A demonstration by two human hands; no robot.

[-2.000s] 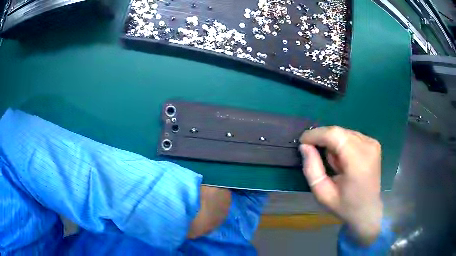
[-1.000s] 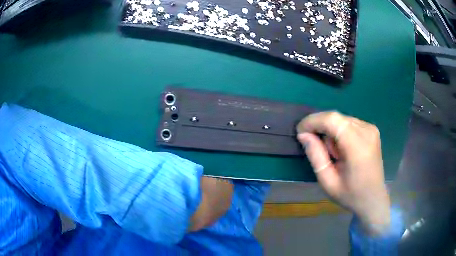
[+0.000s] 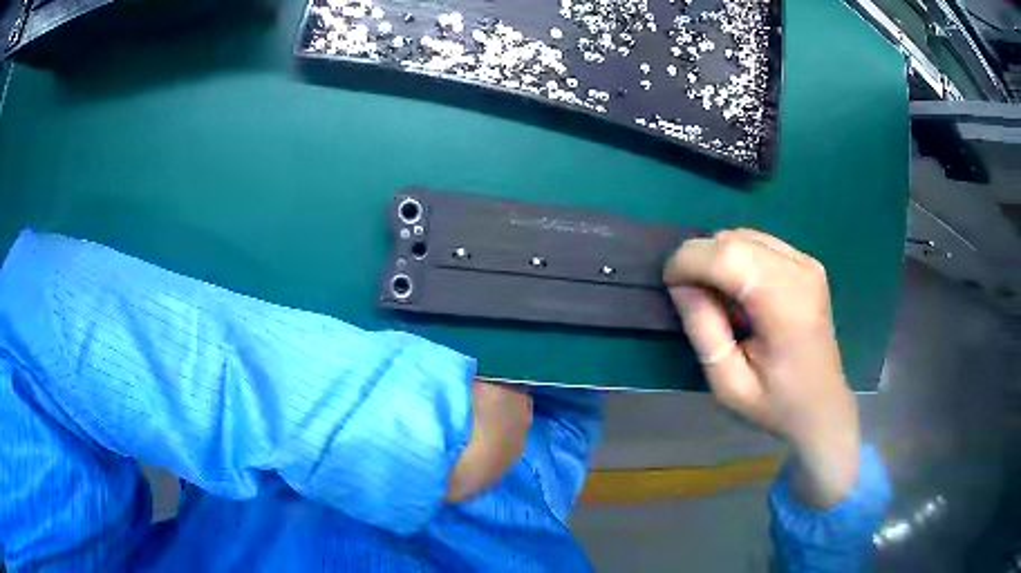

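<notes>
A black oblong plate [image 3: 537,293] lies flat on the green mat, with two bright-ringed holes at its left end. Small silvery fasteners [image 3: 537,262] sit in a row along its middle groove. My right hand [image 3: 767,313] is at the plate's right end, thumb and forefinger bent close together and covering that end. Whether a small part is between the fingertips cannot be seen. Of my left hand [image 3: 493,439], only bare skin near the wrist shows below the bench's front edge; its fingers are hidden.
A black tray [image 3: 537,92] with many loose silvery bits lies beyond the plate. A dark object [image 3: 134,39] is at the far left. Metal rails [image 3: 924,67] run along the far right. My blue left sleeve [image 3: 235,381] crosses the near left mat.
The whole view has shifted a little. My right fingertips now cover the spot near the plate's right end where a dark hole or fastener showed two seconds ago. The left arm stays low.
</notes>
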